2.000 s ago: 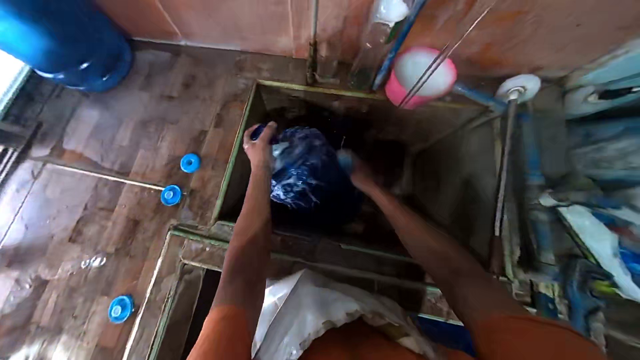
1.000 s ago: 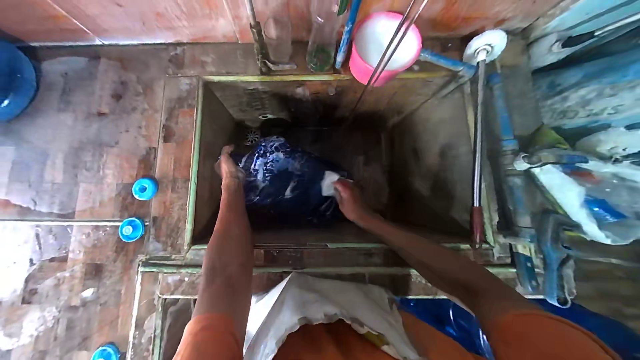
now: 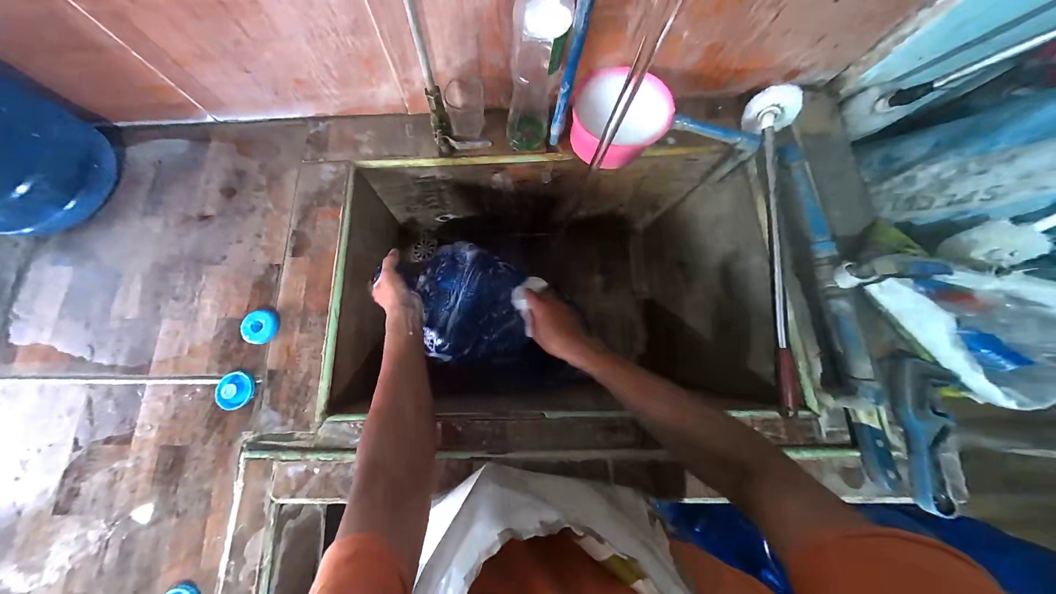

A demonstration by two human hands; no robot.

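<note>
A dark blue rounded object point(image 3: 470, 301), streaked with white suds, rests tilted inside a deep rectangular basin point(image 3: 701, 297); its exact kind is unclear. My left hand point(image 3: 393, 285) grips its left edge. At its right side, my right hand point(image 3: 554, 318) holds a whitish scrubbing pad point(image 3: 526, 297) close against the blue surface. Whether the pad touches it just now cannot be told. A round drain point(image 3: 424, 247) shows behind the blue object, near the basin's back left corner.
On the back ledge are a pink bucket point(image 3: 620, 157), a clear bottle point(image 3: 526, 99) and a glass point(image 3: 466, 107). A long-handled tool point(image 3: 774, 223) leans along the right edge. Blue caps point(image 3: 260, 327) lie left; a large blue container point(image 3: 49, 157) stands farther left.
Both hands stay at the blue object, which has turned in the basin. The pad in my right hand has moved along its right side. The view has shifted.
</note>
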